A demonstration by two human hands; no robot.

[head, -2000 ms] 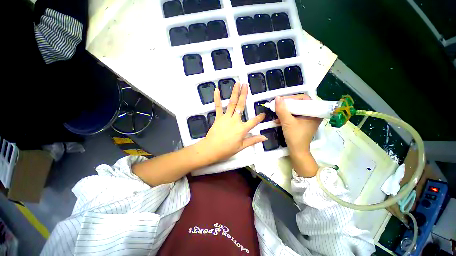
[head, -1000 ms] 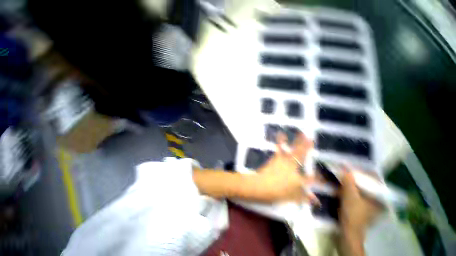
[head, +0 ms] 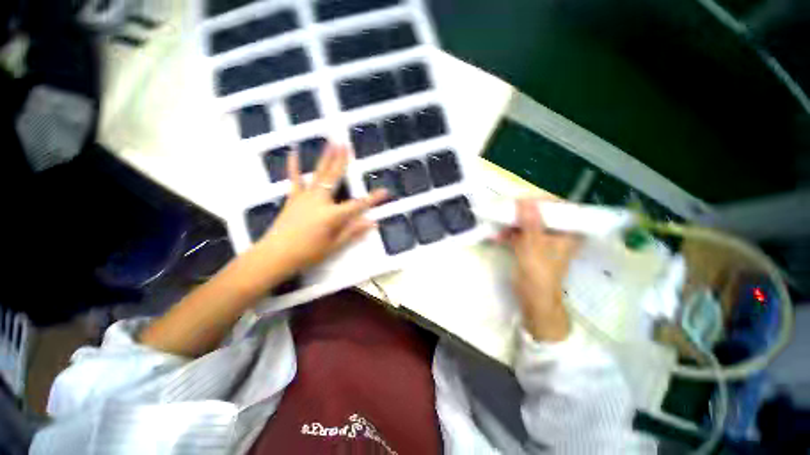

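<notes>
The white tray lies askew on the bench with rows of black housings in its pockets; two rows on its left side show two housings each. My left hand lies spread over the lower left part of the tray, fingers apart, covering some pockets. My right hand is shut on the white dispensing syringe, just right of the tray's lower right corner. The syringe lies nearly level, its tip towards the tray. The green cap and yellowish hose are at its rear. The picture is slightly blurred.
A pale sheet lies under my right forearm. The air hose loops at the right around a white wipe, pale teal loops and a blue box with a red light. A person in dark clothing is at the left.
My right hand with the syringe has moved off the housings to the right of the tray. My left hand stays spread on the tray. The camera view has swung about.
</notes>
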